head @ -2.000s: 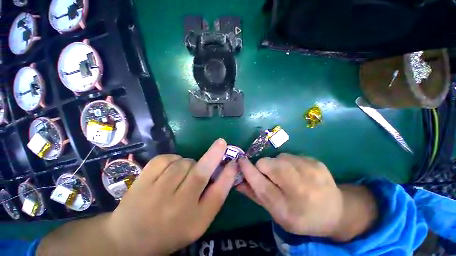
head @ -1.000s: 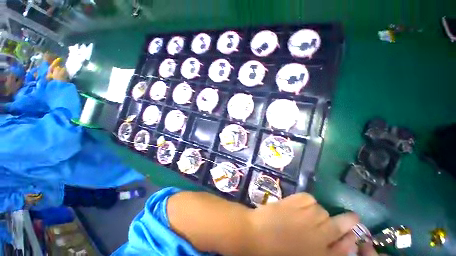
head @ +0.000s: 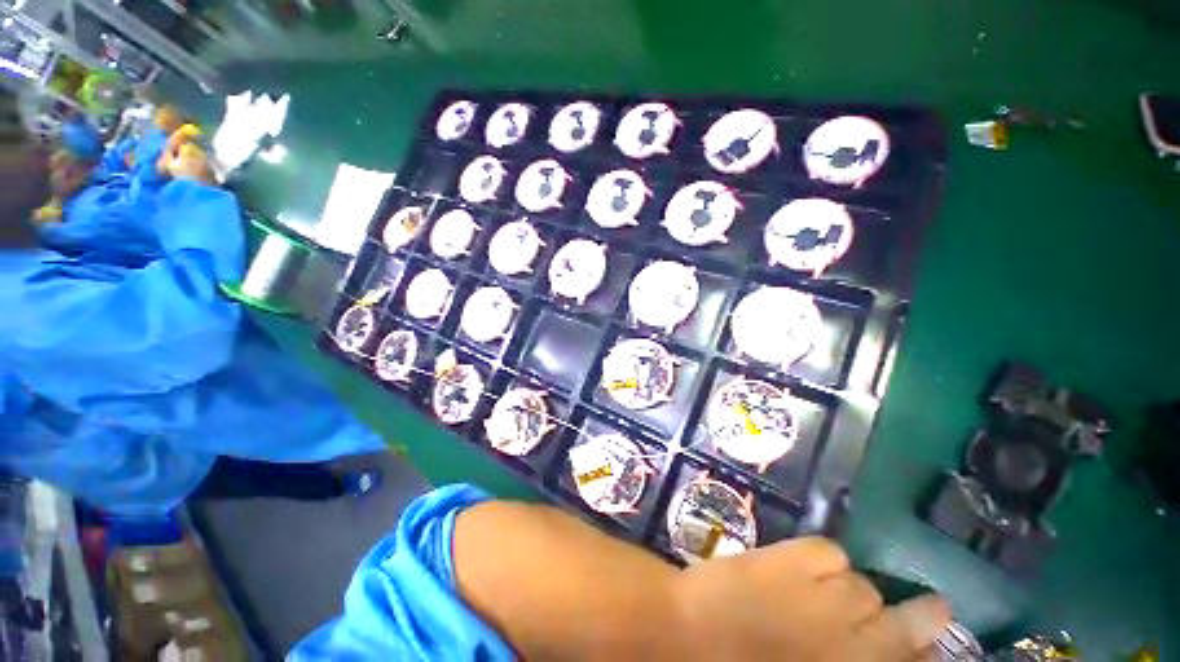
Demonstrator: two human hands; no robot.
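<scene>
My left hand (head: pixel 789 601) reaches in from the bottom edge, blue sleeve behind it. Its fingertips, cut by the bottom edge, pinch a small shiny round watch case (head: pixel 958 639), partly hidden. My right hand is not in view. Beside the fingers, a small circuit board (head: pixel 1039 648) shows at the bottom edge. The black component tray (head: pixel 895 369) lies above my forearm. It holds rows of round cases; upper ones show white faces, such as this watch case (head: pixel 809 234), and lower ones hold boards and batteries.
The black fixture (head: pixel 1016 468) lies on the green mat (head: pixel 1022 259) right of the tray. A solder spool (head: pixel 268 272) stands left of the tray. A blue-clad person (head: pixel 155 349) sits at far left. A cardboard box (head: pixel 175 608) is at lower left.
The view has swung left, bringing the whole tray and the neighbouring person into sight. My right hand has left the picture. My left hand keeps its pinch, now lower in view.
</scene>
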